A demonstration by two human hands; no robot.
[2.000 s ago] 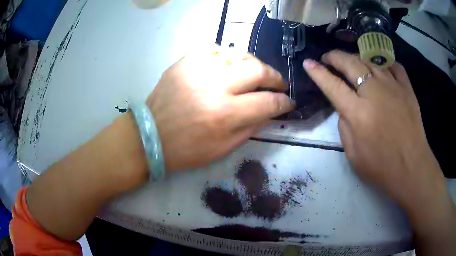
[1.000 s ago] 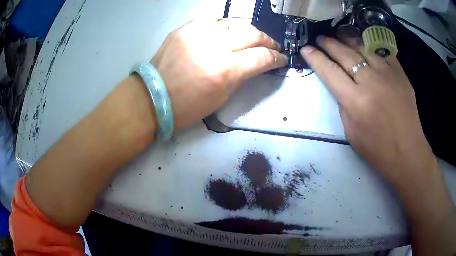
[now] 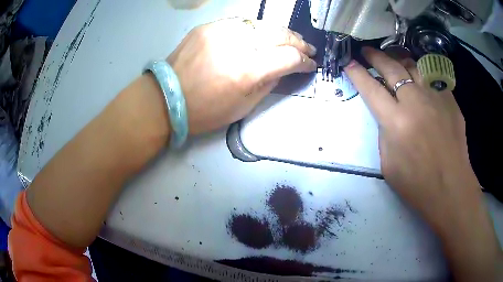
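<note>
A dark cloth piece [image 3: 479, 110] lies under the machine head and spreads to the right, partly under my right hand. My left hand [image 3: 237, 71] is just left of the presser foot [image 3: 331, 59], fingertips pressed on the cloth edge; its fingers are close together. My right hand [image 3: 416, 115] lies flat on the cloth right of the foot, fingers spread, index tip beside the foot. The throat plate [image 3: 338, 92] shows bare just in front of the foot. Whether either hand pinches the cloth cannot be told.
The machine head [image 3: 358, 19] is at the top, with a cream ribbed knob [image 3: 435, 72] above my right hand. The bright slide plate [image 3: 314, 129] lies in front of the foot. The white table has dark smudges [image 3: 285, 204] and a ruler tape [image 3: 182, 262] along its near edge.
The cloth in front of the foot has moved away from me, baring the throat plate and slide plate. My left hand has moved up and back from over the needle area.
</note>
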